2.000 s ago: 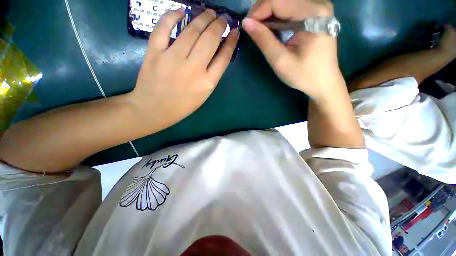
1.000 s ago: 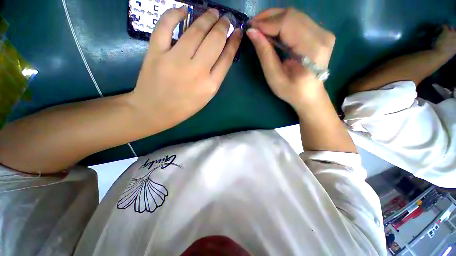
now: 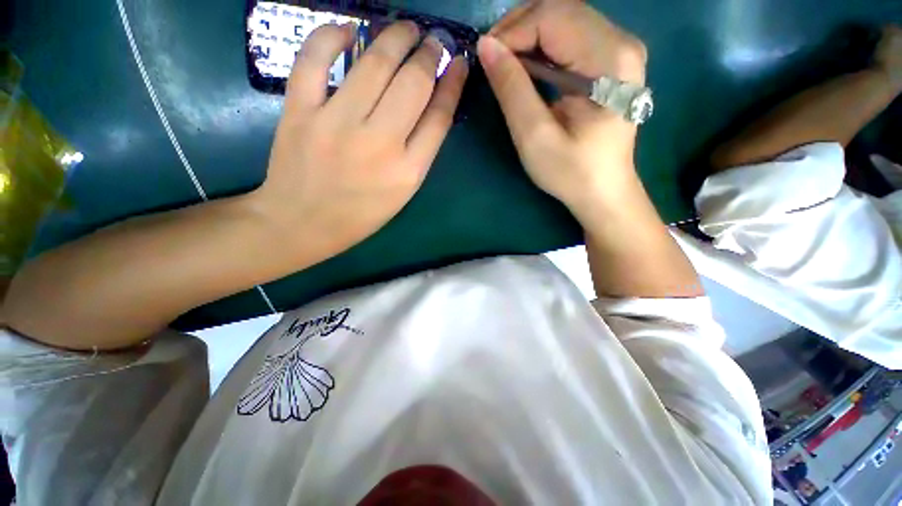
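Observation:
A slim black handset (image 3: 265, 79) lies on the green mat at the top, with a white patch bearing dark marks at its left end. My left hand (image 3: 356, 138) is spread over it, palm down, with the fingertips pressing on it. My right hand (image 3: 569, 119) holds a slim tool (image 3: 559, 77) like a pen, with clear crinkled wrap at its rear end. The tool's tip is hidden by the fingertips, at the right end of the handset. A bright white spot shows between the left fingers. Any small part at the tip cannot be made out.
The dark green mat (image 3: 475, 198) has a thin white line across its left side. Shiny yellow film (image 3: 35, 168) lies at the far left. Another person's forearm (image 3: 811, 119) and white sleeve are at the right. A rack with mixed items (image 3: 841, 435) shows at the lower right.
My right hand and the tool tilted down about a second ago and are now raised back to a flatter angle. The left hand stays spread on the handset. The other person's arm has shifted slightly.

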